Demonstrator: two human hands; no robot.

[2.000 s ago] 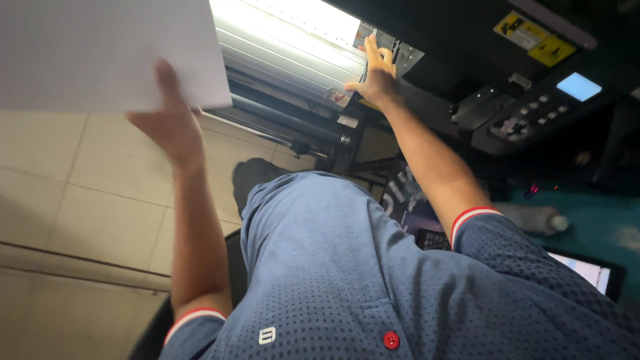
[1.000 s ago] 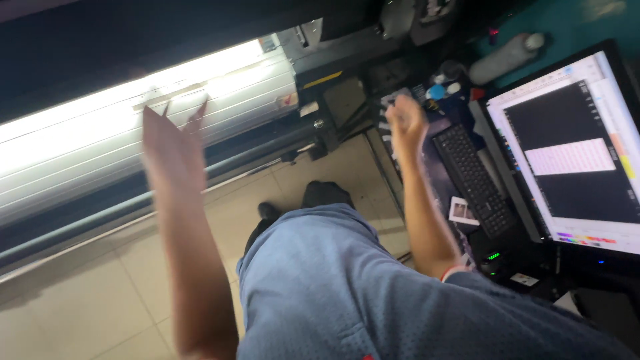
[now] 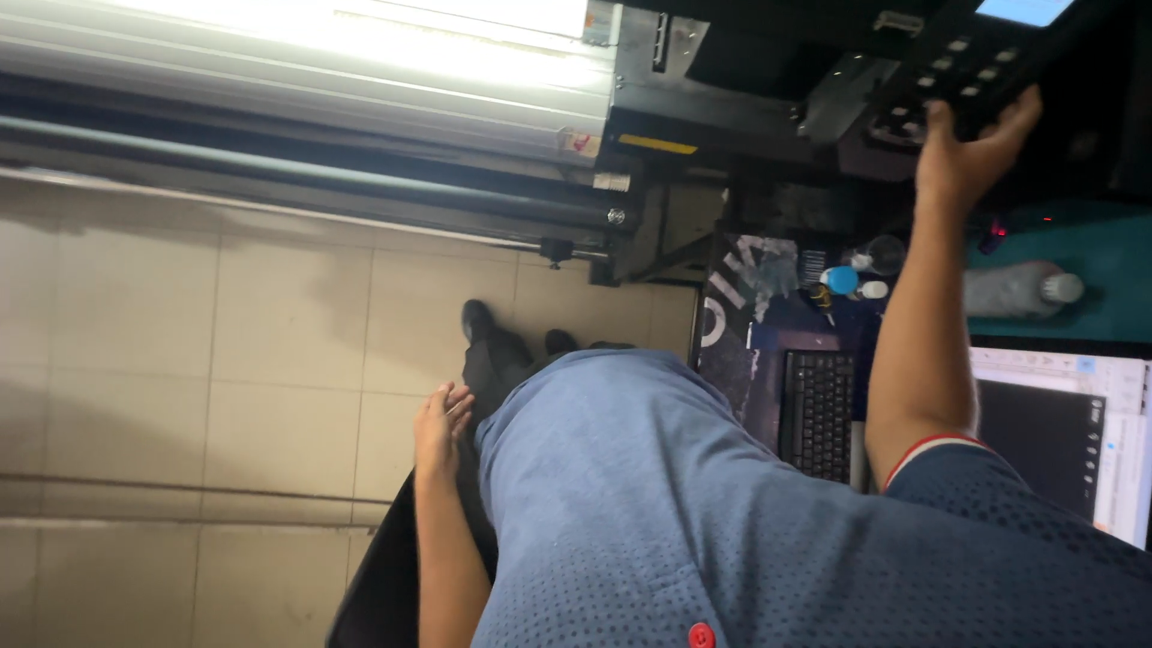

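Observation:
My right hand [image 3: 972,157] reaches to the button panel [image 3: 963,72] of a large-format printer, its thumb and fingers spread at the lower buttons; whether a fingertip presses one cannot be made out. Above the buttons, a small screen [image 3: 1026,9] is lit. My left hand [image 3: 444,427] hangs low beside my body over the tiled floor, fingers loosely curled and apart, holding nothing. The printer's ribbed platen [image 3: 360,81] runs across the upper left under a bright light, with a dark roller bar [image 3: 315,171] along its front.
At the right, a desk bears a black keyboard [image 3: 817,414], a monitor [image 3: 1044,423], a plastic bottle [image 3: 1021,290] lying on its side and a small blue-capped container [image 3: 839,280]. A black chair part [image 3: 378,576] is beside my left forearm. Floor tiles [image 3: 288,333] lie below the printer.
The white sheet in my left hand two seconds ago is out of view. My left hand has dropped from the platen to my side. My right hand has moved from above the desk to the button panel.

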